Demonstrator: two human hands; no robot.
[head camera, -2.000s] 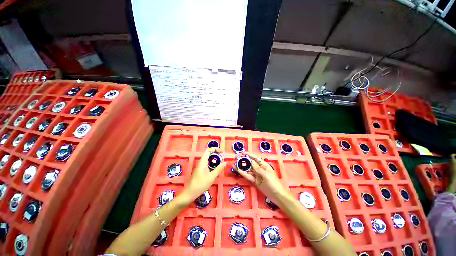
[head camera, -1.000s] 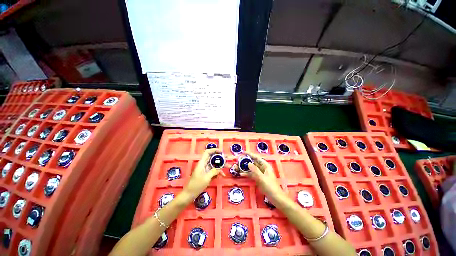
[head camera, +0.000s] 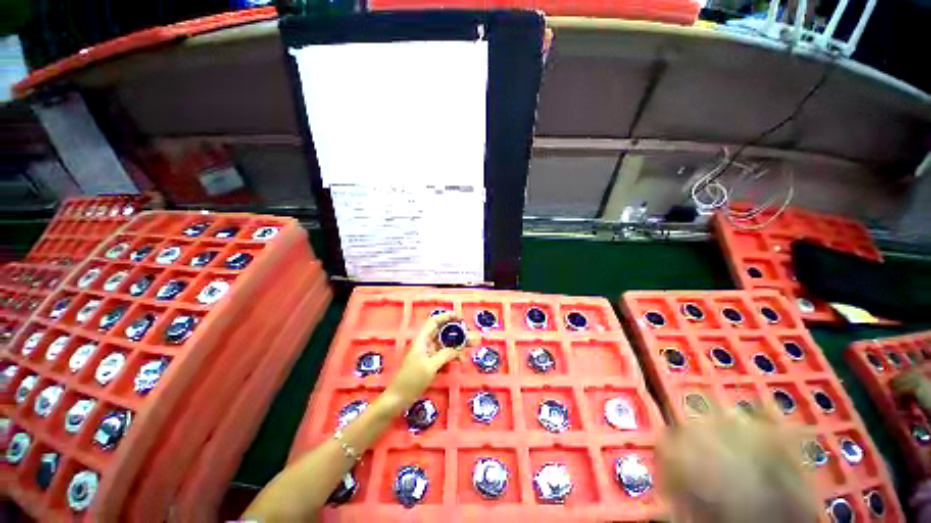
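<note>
My left hand (head camera: 421, 366) holds a black-dial watch head (head camera: 451, 334) face up between the fingers, over the upper part of the working tray (head camera: 382, 318). My right hand (head camera: 737, 468) is a blur at the lower right, over the gap between the working tray and the right-hand tray (head camera: 653, 298); whether it holds anything cannot be told. The working tray has black-dial heads in its back row and mostly silver case backs in the rows nearer me. Its top-left pocket is empty.
Tall stacked trays (head camera: 267, 306) full of watch heads stand at the left. A work instruction sheet (head camera: 408, 153) stands upright behind the working tray on a black board. At the back right lie a black cloth (head camera: 847, 278) and a white cable (head camera: 712, 192). Another person's hand (head camera: 912, 386) is at the right edge.
My right hand has left the working tray's middle and moved right and towards me. A head now shows in the second-row pocket near where it was. My left hand still holds its watch head. The view has tilted up.
</note>
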